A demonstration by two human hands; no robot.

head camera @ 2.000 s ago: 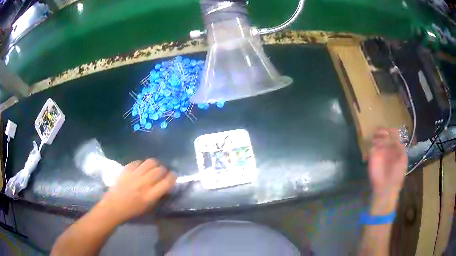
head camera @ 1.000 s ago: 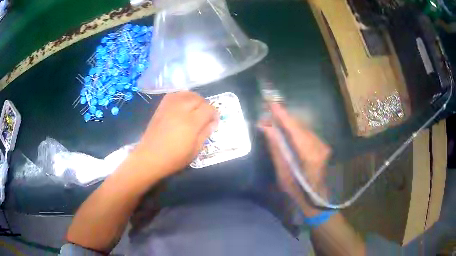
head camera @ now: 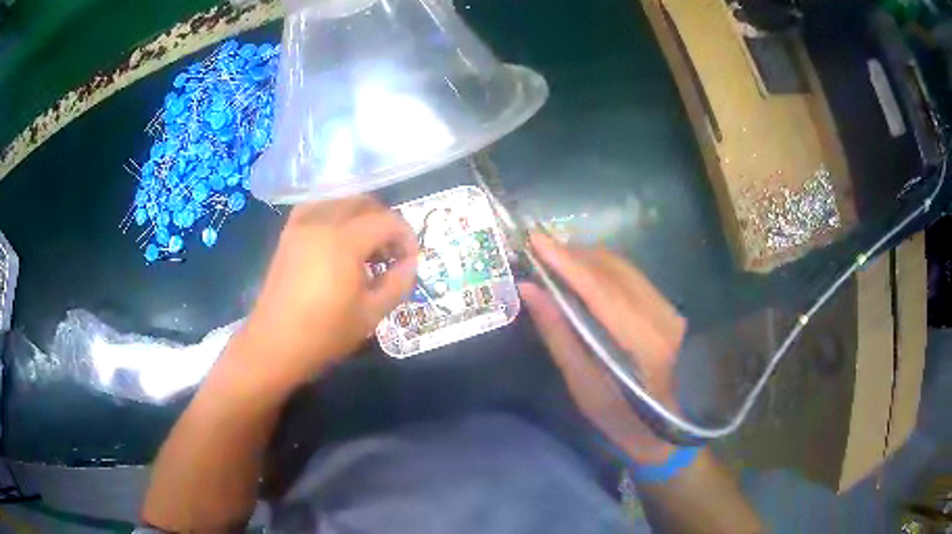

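Observation:
The white square housing (head camera: 459, 332) lies open on the dark green mat, with a green circuit board (head camera: 478, 253) and metal contacts inside. My left hand (head camera: 329, 287) is over its left side, thumb and fingertips pinched together; what they hold, if anything, is too small to tell. My right hand (head camera: 600, 329) is right of the housing and holds the soldering iron (head camera: 501, 209) like a pen, its front end pointing up and left beside the housing. The iron's tip is blurred. A pale cable (head camera: 772, 365) runs from it to the right.
The clear extractor hood (head camera: 391, 104) hangs just above the housing. A pile of blue disc parts (head camera: 204, 146) lies at the upper left. A crumpled plastic bag (head camera: 146, 355) lies left. A cardboard tray (head camera: 746, 156) with silvery bits (head camera: 793, 214) and a black box (head camera: 887, 136) stand right.
My right hand came from the cardboard tray and took hold of the soldering iron. My left hand moved from the bagged cord to the housing. The view shifted, so bench things appear further left.

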